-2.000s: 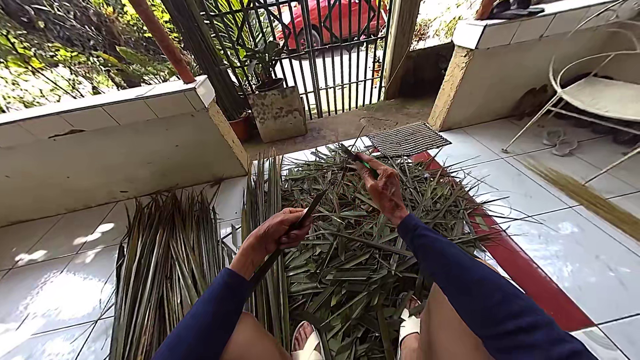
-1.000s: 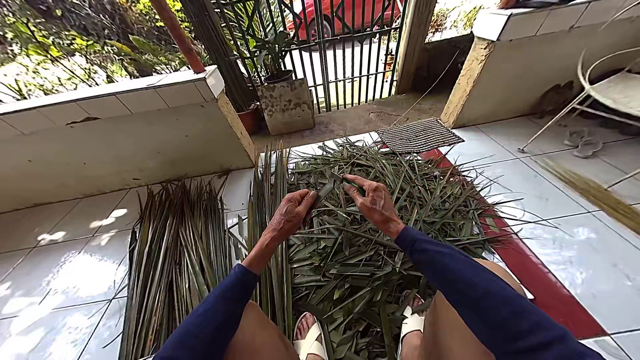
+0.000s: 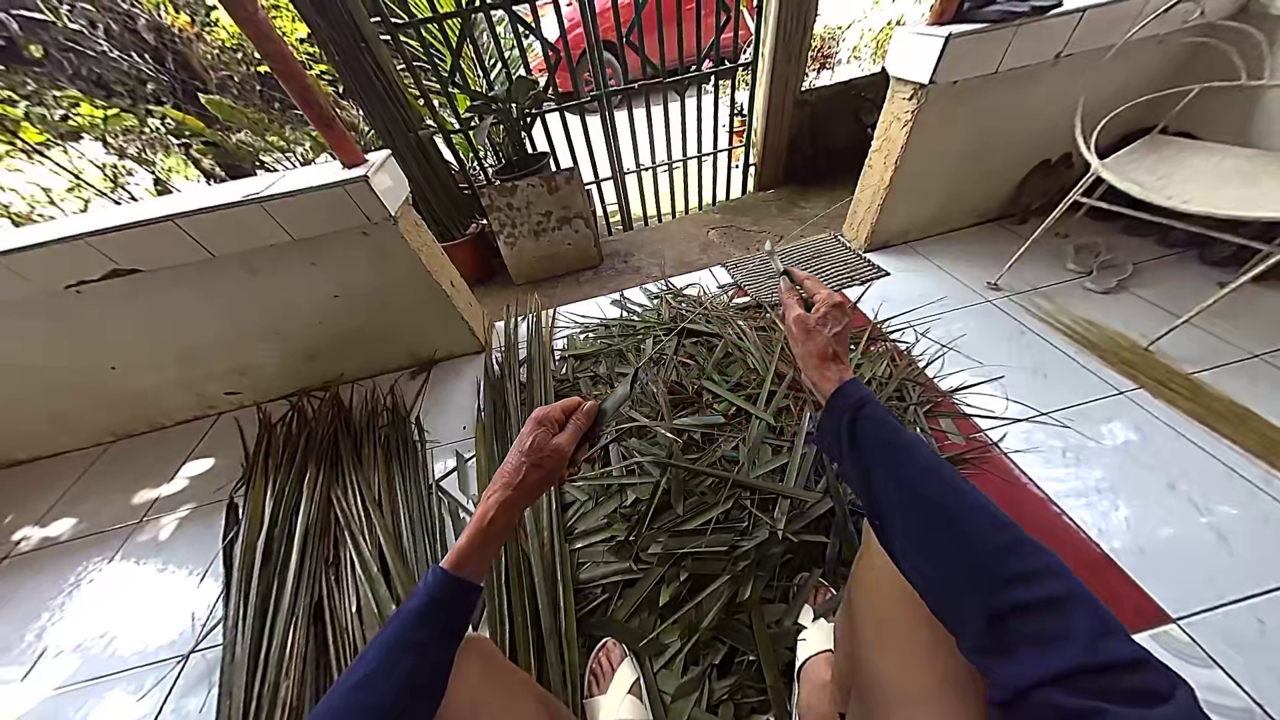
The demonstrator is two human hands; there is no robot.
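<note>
My left hand (image 3: 545, 440) is closed on a long green leaf strip (image 3: 618, 398), whose end points up and right over the cut pieces. Farther forward and to the right, my right hand (image 3: 820, 325) holds a small knife (image 3: 772, 258) with its pale tip pointing up and away. Below both hands a broad heap of cut green leaf pieces (image 3: 700, 540) covers the floor. Left of the heap lies a narrow bundle of long leaves (image 3: 535, 560). A wider bundle of long, partly brown leaves (image 3: 320, 530) is at the far left.
White sandals (image 3: 618, 690) are on my feet at the heap's near edge. Ahead are a ribbed mat (image 3: 808, 265), a concrete block (image 3: 543, 228) and a metal gate (image 3: 650, 140). Low walls (image 3: 230, 310) flank the entrance. A metal chair (image 3: 1190, 175) and a yellowish leaf bundle (image 3: 1180, 385) are at the right.
My hands were close together over the heap one second ago and are now apart. The right hand has moved forward and right with the knife.
</note>
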